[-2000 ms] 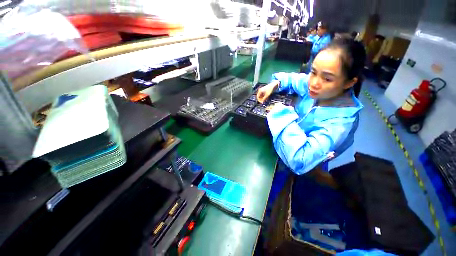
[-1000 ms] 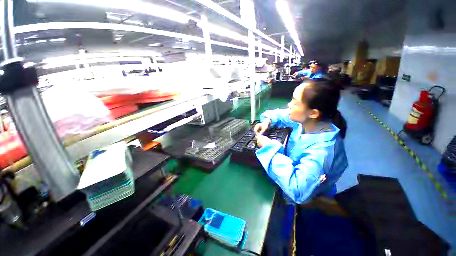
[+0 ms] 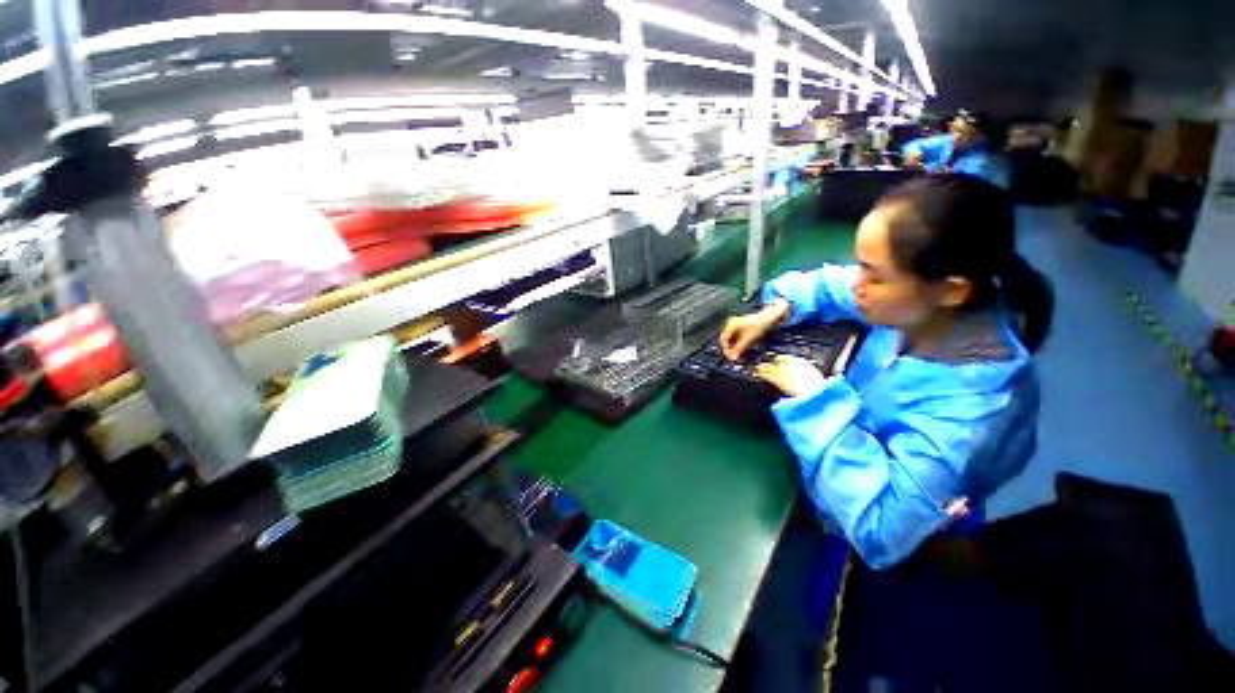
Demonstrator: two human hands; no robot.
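Observation:
Neither of my hands is in the picture. The black press fixture [image 3: 467,596] lies nearest, at the lower left, with gold-edged nests and red buttons [image 3: 545,647] on its front. A stack of pale green panels [image 3: 332,427] rests on top of black equipment. A bright blue open bin [image 3: 637,574] stands on the green-matted bench [image 3: 677,487] to the right of the fixture. It holds something darker that I cannot make out.
A person in a blue smock [image 3: 901,406] has both hands over a black slotted tray [image 3: 738,393]. A tray of small shiny parts [image 3: 616,372] lies beside it. Black sheets or trays [image 3: 1084,582] are at the lower right. A grey post [image 3: 163,325] rises at left.
My view has swung about, most recently shifting the bench and neighbour rightward. The neighbour's head, raised a second ago, is now bent toward the black tray, with the hands lower over it.

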